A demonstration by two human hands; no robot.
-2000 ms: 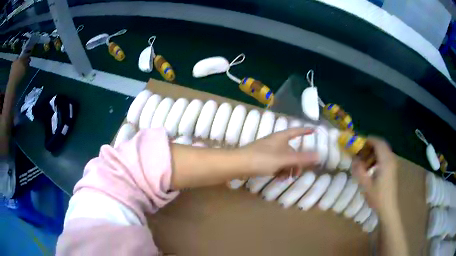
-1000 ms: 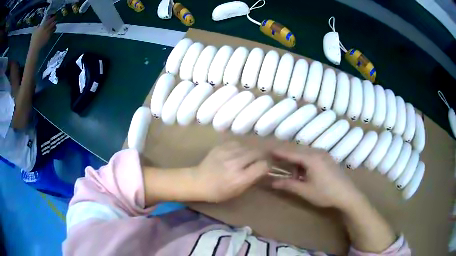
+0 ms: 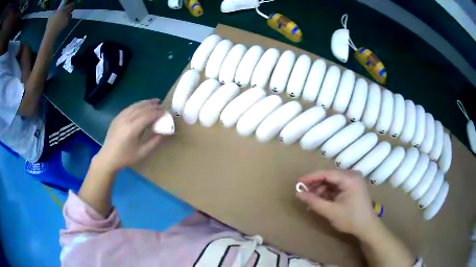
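Observation:
My left hand (image 3: 133,133) is at the left edge of the cardboard sheet (image 3: 224,182), closed around a white plastic unit (image 3: 165,124); one end with a small dark dot sticks out. My right hand (image 3: 339,201) is over the lower right of the sheet. It pinches a thin white cord loop (image 3: 301,187) between thumb and forefinger. Part of a yellow-and-blue piece (image 3: 378,209) shows behind that hand; the rest is hidden. Two slanted rows of white units (image 3: 292,125) lie on the sheet.
Beyond the sheet, joined assemblies with yellow-and-blue pieces (image 3: 371,65) lie on the dark green belt (image 3: 318,26). A dark cloth item (image 3: 107,70) lies on the bench at the left. Another person's arm (image 3: 39,68) and a blue stool (image 3: 49,174) are further left.
My left hand has moved left from the middle and taken hold of the white unit at the row's end. My right hand has moved slightly right and down, with the cord loop. The view has shifted.

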